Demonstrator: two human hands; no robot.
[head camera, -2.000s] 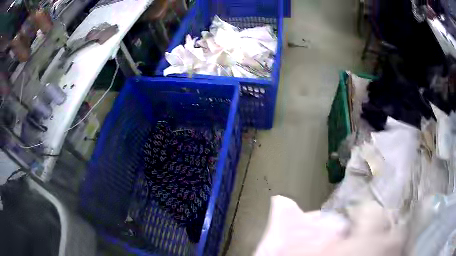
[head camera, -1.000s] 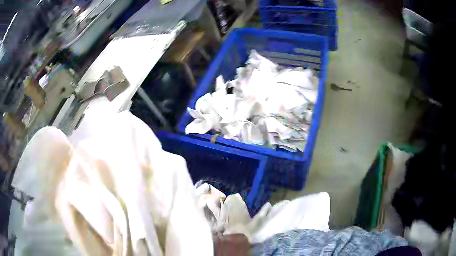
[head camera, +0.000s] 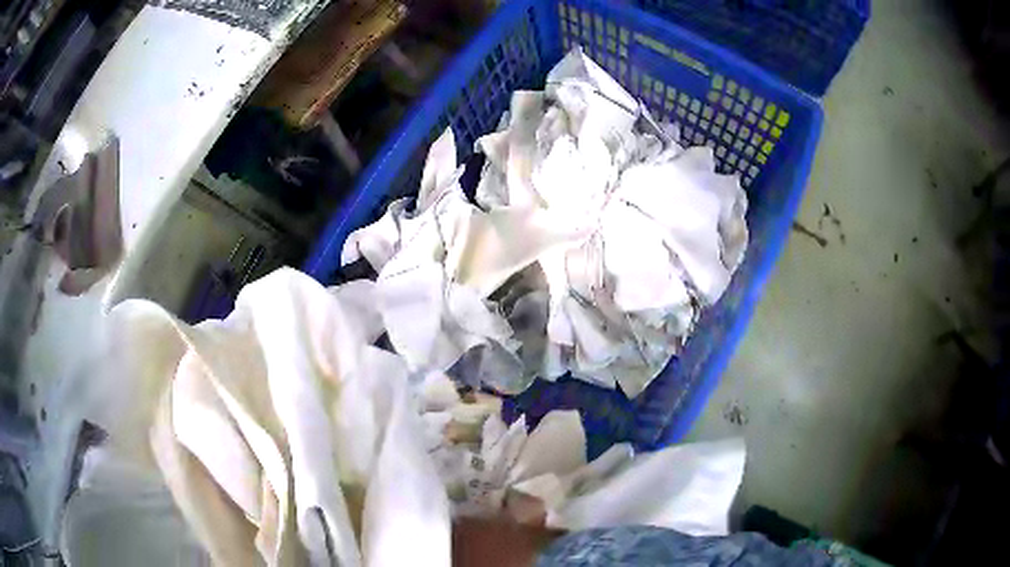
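A large bundle of white and cream garment pieces (head camera: 299, 432) fills the lower left and lower middle of the view, its folds hanging loose. My right hand (head camera: 504, 540) shows as a strip of skin at the bottom edge, beside a grey-blue sleeve (head camera: 665, 548). It is shut on the bundle; cloth hides most of the fingers. My left hand is not in view. Just beyond the bundle, a blue plastic crate (head camera: 800, 166) holds a heap of white pieces (head camera: 620, 210). The bundle overlaps the crate's near left corner in the picture.
A worn white table (head camera: 166, 83) runs along the left, with a grey-brown scrap (head camera: 91, 216) on it. Another blue crate (head camera: 764, 33) stands behind the first. Greenish-grey floor (head camera: 875, 288) lies at the right. A green crate edge (head camera: 775, 526) shows at the bottom right.
The bundle came into view from the lower right and now covers the lower left. The view has moved closer to the crate of white pieces; the crate with dark cloth is out of sight.
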